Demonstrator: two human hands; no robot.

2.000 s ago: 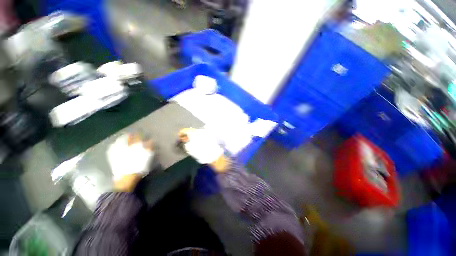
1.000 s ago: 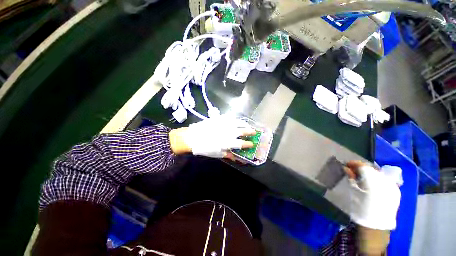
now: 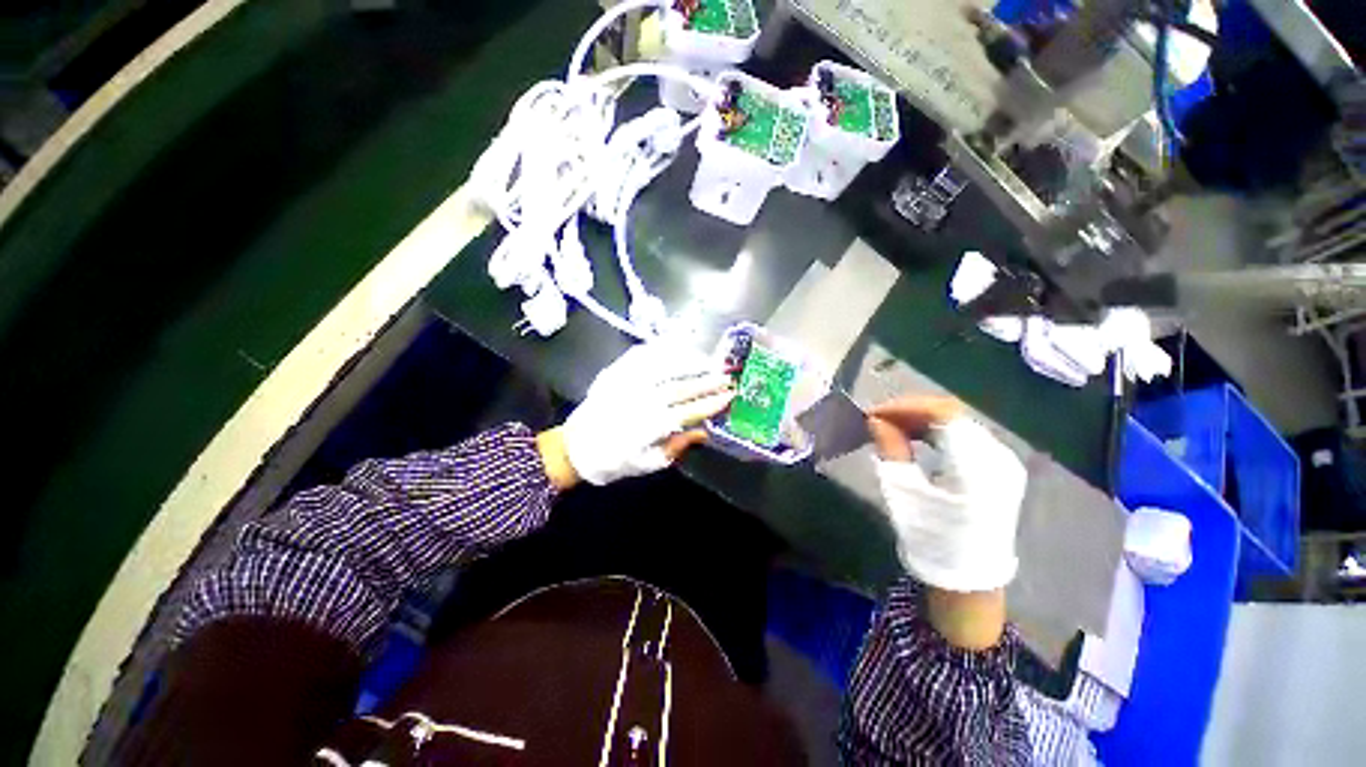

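Note:
A white power socket housing (image 3: 794, 448) lies in front of me with its open end up, showing a green circuit board (image 3: 763, 396) and thin dark and red leads. My left hand (image 3: 644, 412), in a white glove with bare fingertips, holds the housing at its left side. My right hand (image 3: 947, 487), gloved the same way, pinches a small thin grey sheet (image 3: 839, 424) between thumb and fingers. The sheet is at the housing's right edge; whether it touches is unclear.
Coiled white cords (image 3: 547, 202) lie at left. Open housings (image 3: 737, 188) with green boards stand behind. Grey pads (image 3: 1049, 517) lie on the bench. White end covers (image 3: 1064, 348) are at right, partly behind a blurred metal arm (image 3: 1109, 247). A blue bin (image 3: 1184, 637) is at right.
My right hand has moved left with the grey sheet, from over the wide pad to the housing. My left hand stays on the housing. The metal arm has swung right, over the end covers.

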